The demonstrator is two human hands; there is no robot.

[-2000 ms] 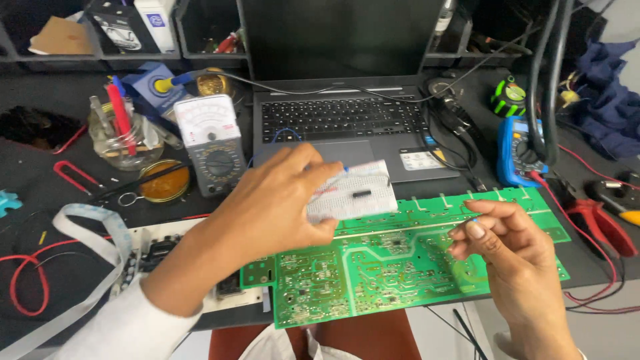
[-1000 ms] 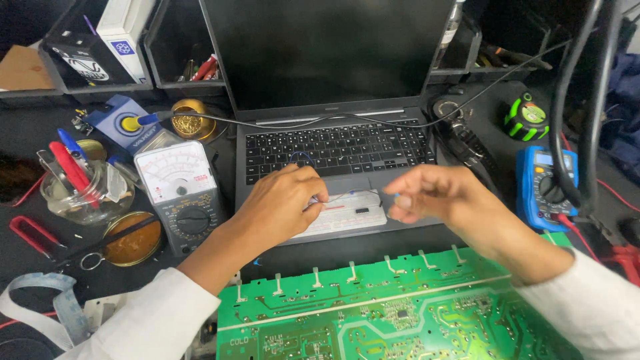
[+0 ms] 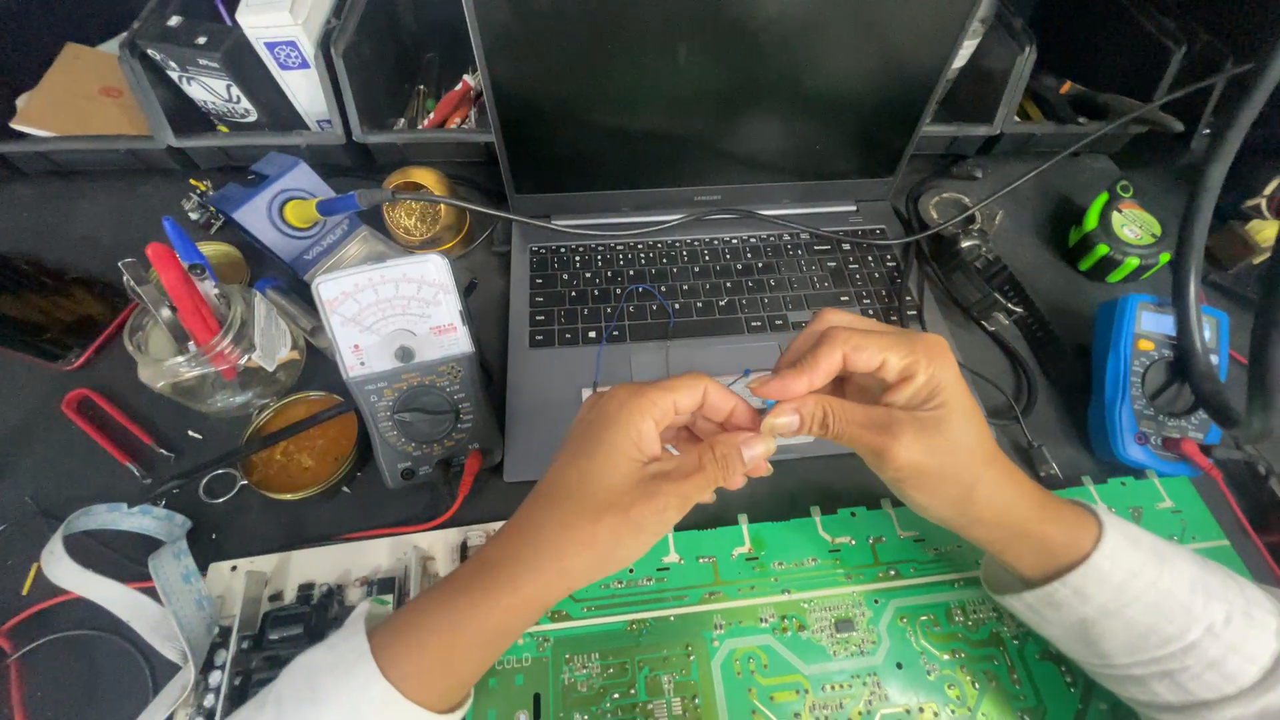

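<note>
My left hand (image 3: 665, 445) and my right hand (image 3: 865, 400) meet fingertip to fingertip over the front of the laptop (image 3: 560, 400). A tiny blue part (image 3: 768, 404) shows between them, pinched by my right thumb and index finger; its kind is too small to tell. My left fingers are closed against the same spot, and whether they grip it too is hidden. Behind and below the hands lies a white breadboard (image 3: 800, 441), mostly covered. A thin blue jumper wire (image 3: 603, 345) arches up from its left end over the keyboard.
A large green circuit board (image 3: 620, 590) lies in front. At left are an analog multimeter (image 3: 405, 370), a glass jar (image 3: 215, 350) of tools, a flux tin (image 3: 300, 445) and a soldering iron (image 3: 330, 207) in its stand. A blue digital multimeter (image 3: 1160, 380) and tape measure (image 3: 1118, 232) are at right.
Two seconds ago my left hand held the breadboard above the green board; now the breadboard lies on the laptop's front part. My hands have come together, fingertips meeting at the blue part.
</note>
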